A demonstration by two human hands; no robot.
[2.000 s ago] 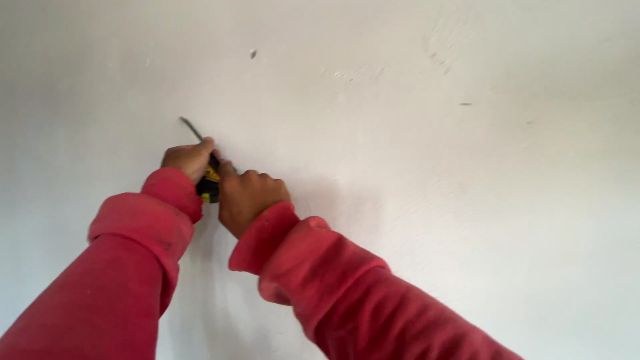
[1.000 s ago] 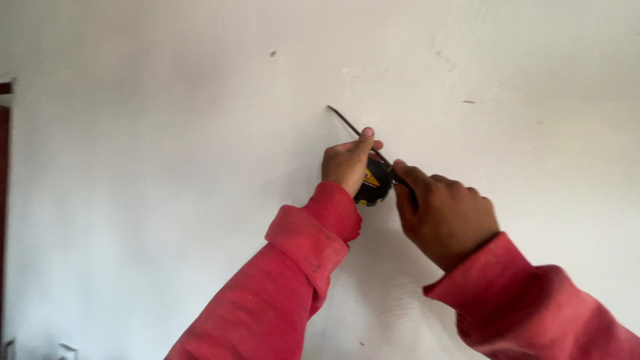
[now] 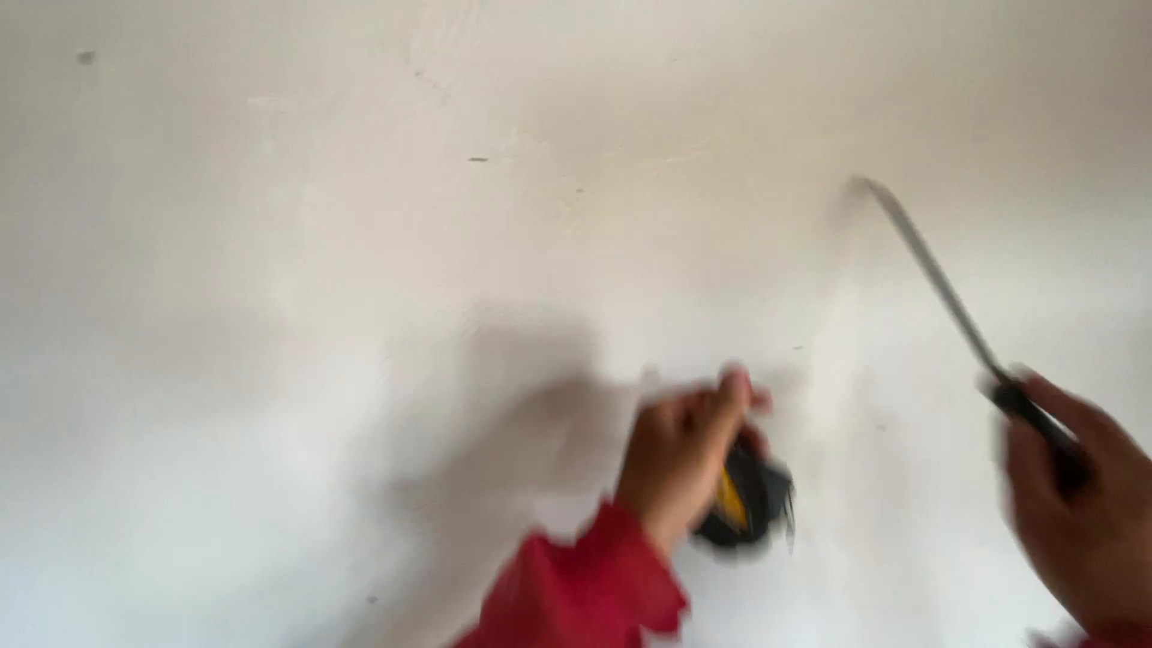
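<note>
My left hand (image 3: 679, 445), coming out of a red sleeve, is closed around a black and yellow tape measure (image 3: 740, 499) whose case hangs below the fingers. To its right, my right hand (image 3: 1084, 513) grips the black handle of a long thin tool with a bent tip (image 3: 936, 270), perhaps a screwdriver or pry tool; blur hides its exact kind. The shaft slants up and left in front of a pale wall (image 3: 360, 225). Whether its tip touches the wall I cannot tell.
The wall bears a dark spot (image 3: 85, 58) at the upper left and a short dark mark (image 3: 478, 159) near the top. Soft shadows of the arm fall on it, left of my left hand.
My hands were close together at the tape measure; now they are well apart, with the long tool in my right hand out to the right. The view has shifted too.
</note>
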